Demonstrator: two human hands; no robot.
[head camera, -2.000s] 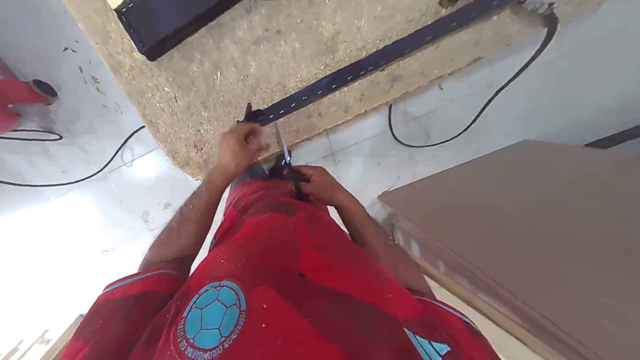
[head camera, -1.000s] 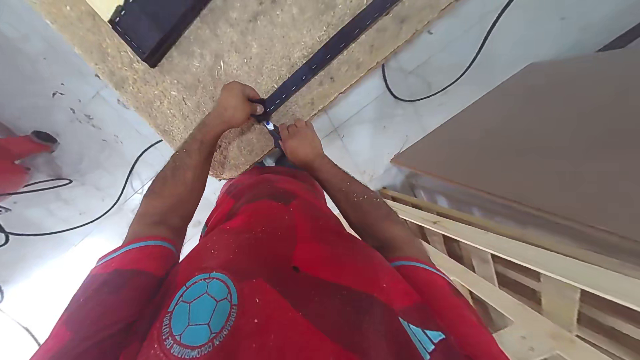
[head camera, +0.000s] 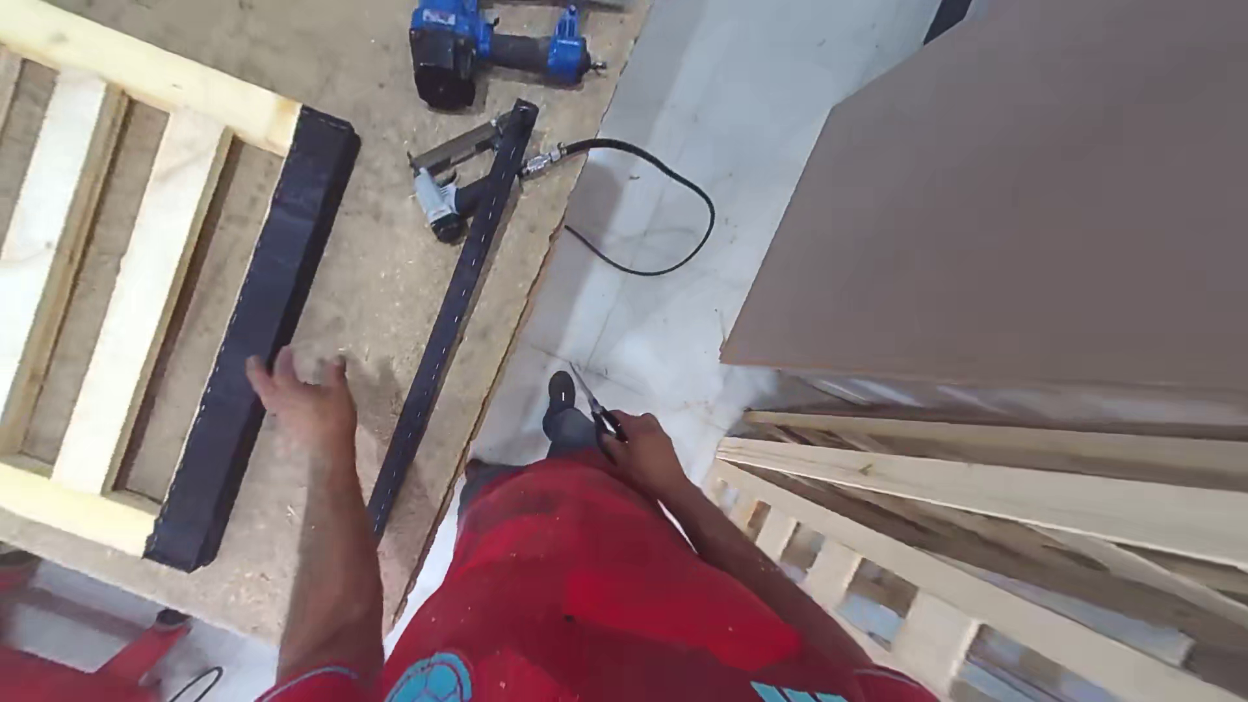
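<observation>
My right hand (head camera: 643, 450) is closed around the black handles of a pair of scissors (head camera: 593, 400), whose blades point up and away over the floor. My left hand (head camera: 310, 398), empty with its fingers spread, hovers by the black fabric-covered end rail (head camera: 278, 283) of a pale slatted wooden frame (head camera: 200, 88); whether it touches the fabric I cannot tell. To the right of that hand, a long stapled black strip (head camera: 453, 317) lies along the worktable (head camera: 497, 356). Its far end lies over a pneumatic stapler (head camera: 444, 200), and its near end is hidden behind my left forearm.
A blue and black nail gun (head camera: 497, 49) lies at the table's far side. A black air hose (head camera: 704, 190) loops off the edge over the floor. At right are a large brown panel (head camera: 1004, 224) and more slatted wooden frames (head camera: 955, 487). Red equipment (head camera: 141, 658) shows at lower left.
My hands, together at the strip's near end a second ago, are now apart: the left over by the fabric-covered rail, the right off the table's edge with the scissors. The view has shifted a lot.
</observation>
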